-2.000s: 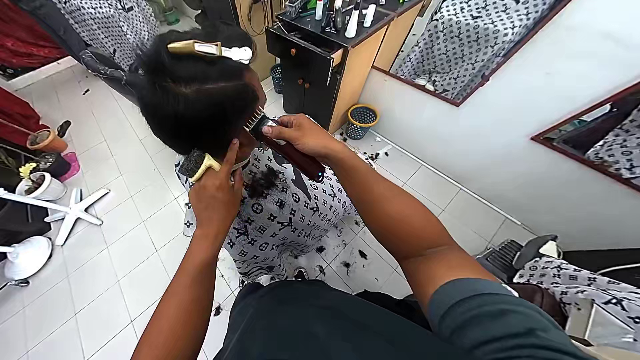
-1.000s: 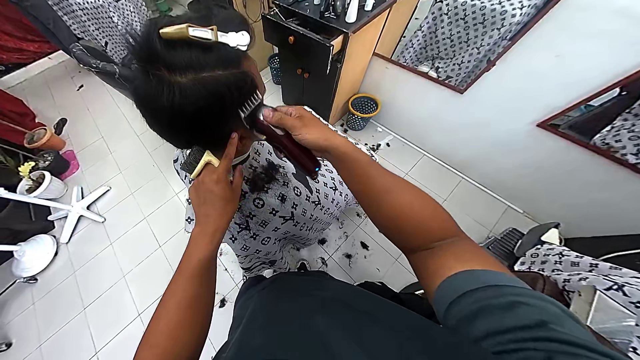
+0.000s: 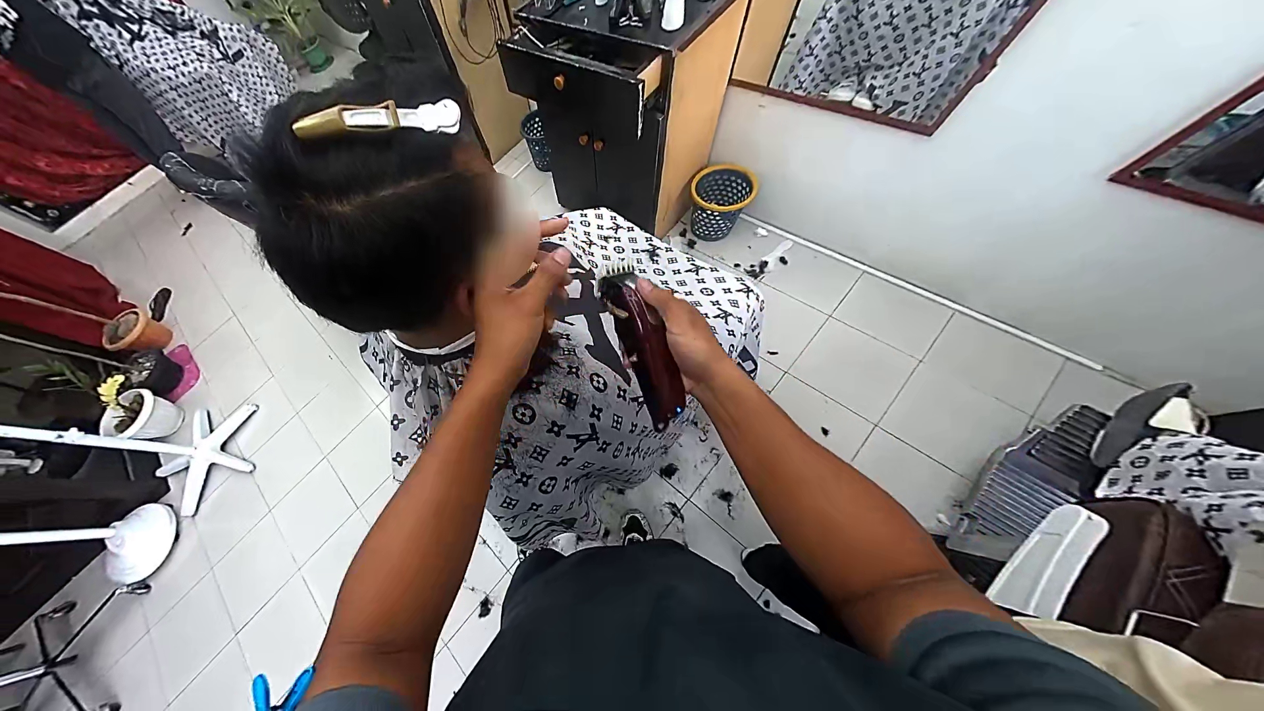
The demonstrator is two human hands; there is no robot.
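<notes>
My right hand (image 3: 681, 336) grips a dark red hair clipper (image 3: 647, 355) with a comb guard on its upper end, held over the patterned barber cape (image 3: 583, 425). The clipper is apart from the seated person's head (image 3: 365, 217). My left hand (image 3: 523, 306) is raised beside that person's cheek, fingers pointing up; whether it holds anything cannot be told. A gold and white hair clip (image 3: 375, 118) sits on top of the dark hair. Cut hair lies on the cape.
A black cabinet (image 3: 592, 118) with its drawer pulled out stands ahead, a plastic basket (image 3: 722, 202) beside it. Framed mirrors (image 3: 904, 59) hang on the right wall. A brown salon chair (image 3: 1136, 563) is at the right. Potted plants (image 3: 146, 413) and a white star-shaped base (image 3: 205, 459) are at the left.
The clipper in my right hand has moved from the side of the person's head to over the cape. My left hand has moved forward to the cheek; the brush seen there before is out of sight.
</notes>
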